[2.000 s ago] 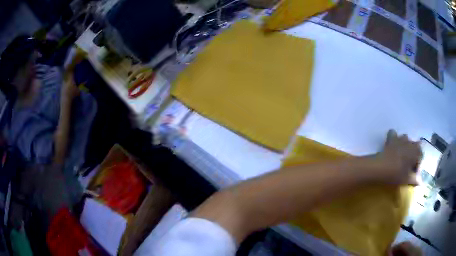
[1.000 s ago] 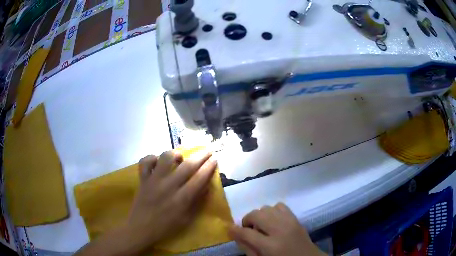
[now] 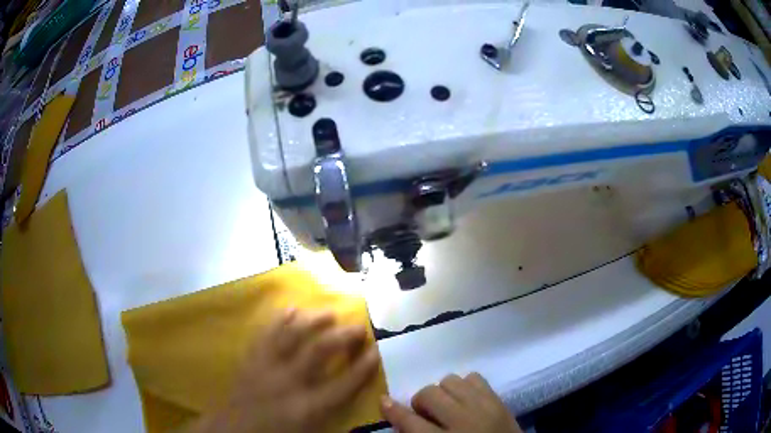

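A mustard-yellow body panel (image 3: 194, 338) lies on the white table, its upper edge at the brightly lit area under the sewing machine head (image 3: 406, 161). My left hand (image 3: 304, 372) rests flat on the panel, blurred, fingers pointing toward the needle area. My right hand (image 3: 456, 408) is at the panel's lower right edge, its fingers curled and the fingertips touching the edge; whether it pinches the cloth is unclear. The presser foot and needle are lost in glare.
Another yellow panel (image 3: 52, 309) lies at the far left, with a narrow yellow piece (image 3: 42, 152) above it. Small curved yellow pieces (image 3: 700, 252) are stacked at right. A blue plastic crate (image 3: 727, 380) is at lower right. A brown taped board (image 3: 152, 57) is at the back.
From one second ago, my left hand has moved down, away from the needle area, over the panel. My right hand sits slightly lower. Two seconds ago the view faced further left.
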